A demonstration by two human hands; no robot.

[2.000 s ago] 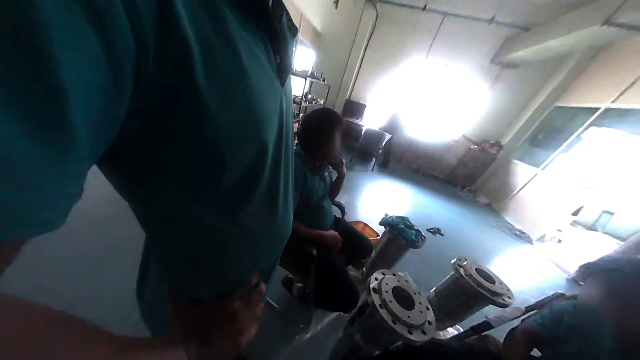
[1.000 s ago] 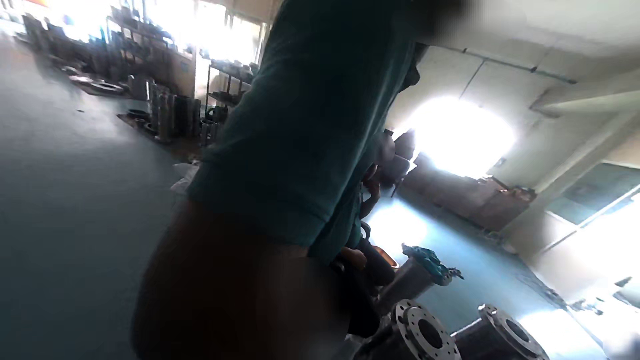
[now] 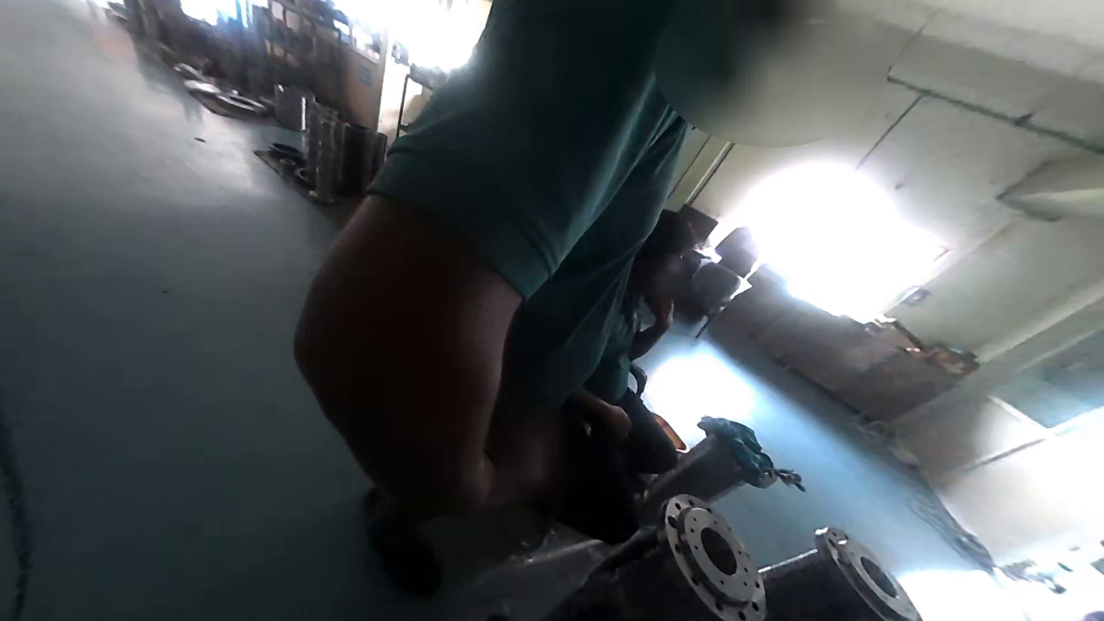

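Observation:
Neither my left hand nor my right hand can be made out as my own. A co-worker's teal sleeve point(image 3: 517, 155) and bent bare arm point(image 3: 405, 345) fill the middle of the view; that arm's hand is dark and blurred. At the lower right stands a metal cylinder with a bolt-holed flange point(image 3: 711, 556), beside a second flanged cylinder point(image 3: 867, 573). Behind them, a teal cloth point(image 3: 737, 444) lies over the top of another cylinder point(image 3: 690, 474).
Another person point(image 3: 617, 371) sits behind the near co-worker, one hand raised toward the face. Metal cylinders point(image 3: 323, 151) and parts stand on the floor at the upper left. Chairs point(image 3: 716, 280) and a long cabinet point(image 3: 828, 362) are near the far wall.
The view has swung left, bringing in the floor and parts there. The near co-worker's bare arm now shows bent in the middle of the view.

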